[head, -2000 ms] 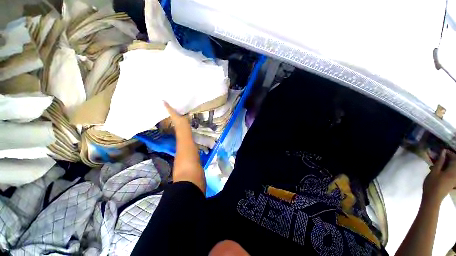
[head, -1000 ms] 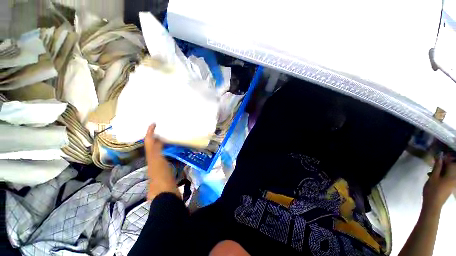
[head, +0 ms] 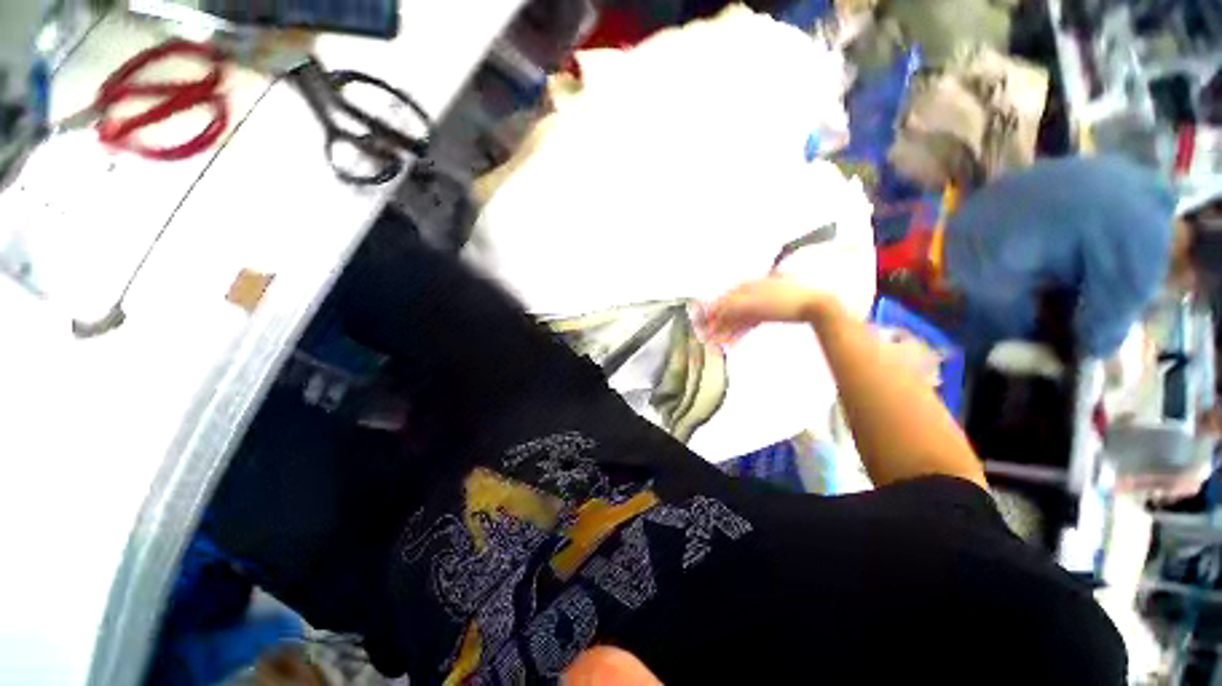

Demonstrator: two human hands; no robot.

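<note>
A large heap of white cut pieces [head: 670,148] lies to the right of the table. My right hand [head: 764,307] reaches over it, with its fingertips at the edge of a fold of layered white and beige-grey pieces [head: 670,369]. The hand is slightly blurred; whether its fingers grip a layer cannot be told. My left hand is out of the picture.
Red-handled scissors [head: 164,101] and black-handled shears [head: 362,127] lie on the white table [head: 81,442]. Blue crate parts [head: 925,351] show beside the heap. A person in blue [head: 1059,241] is at the upper right, among shelves and fabric.
The view has swung right, from the crate and left-hand bundles to the white heap. My left hand, earlier on a white piece, has left the picture. My right hand now lies over the heap.
</note>
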